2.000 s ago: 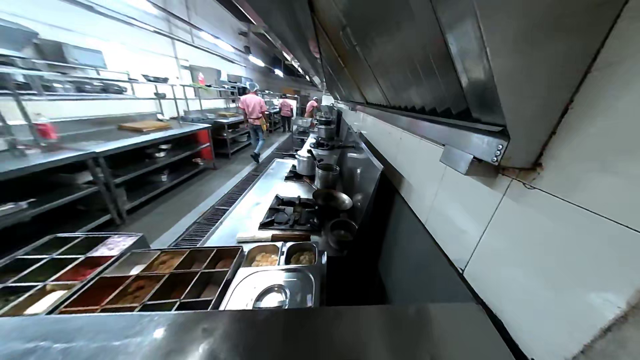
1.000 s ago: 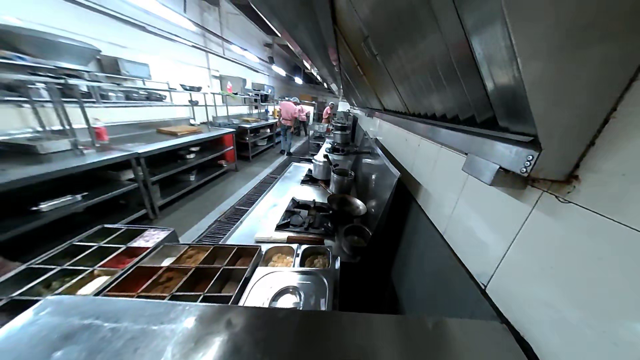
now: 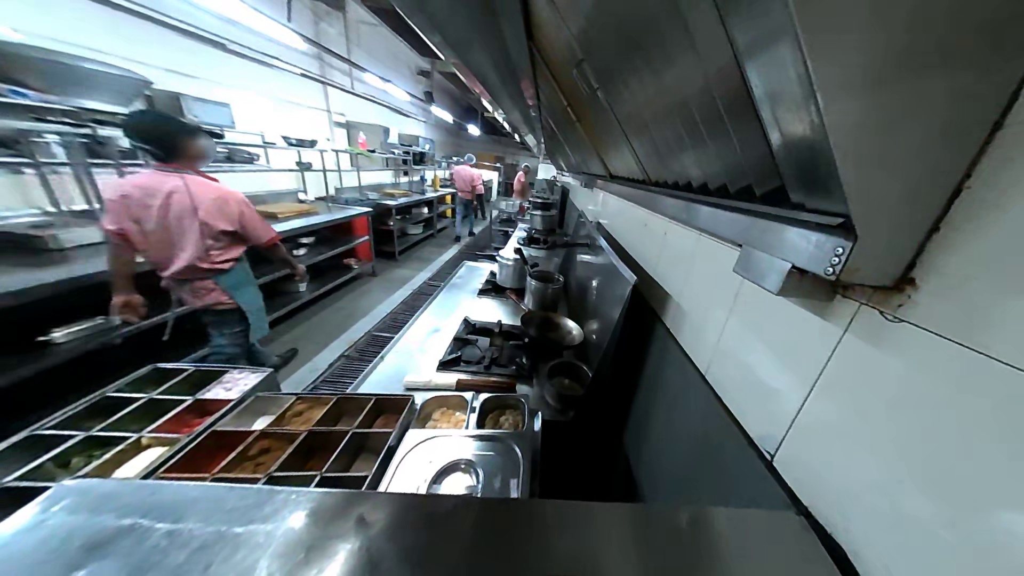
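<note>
Neither my left hand nor my right hand shows in the head view. Across the bottom runs a steel ledge (image 3: 416,528). Just beyond it stand a sectioned steel spice tray (image 3: 308,428), a second sectioned tray (image 3: 152,416) with chopped ingredients, and a lidded steel pan (image 3: 456,468) below two small food pans (image 3: 445,412). A brush or tool with a wooden handle (image 3: 484,386) lies in front of a gas burner (image 3: 488,348). A wok (image 3: 552,328), a dark pan (image 3: 566,380) and steel pots (image 3: 544,290) are on the stove line.
A person (image 3: 188,232) in a pink shirt and dark cap is at the left, a small container in one hand. More people (image 3: 464,192) are far down the aisle (image 3: 344,296). A steel worktable (image 3: 320,216) bears a wooden board (image 3: 286,210). The exhaust hood (image 3: 680,104) overhangs the right side.
A person in a pink shirt has come into view at the left, beside the worktable, absent from both earlier frames.
</note>
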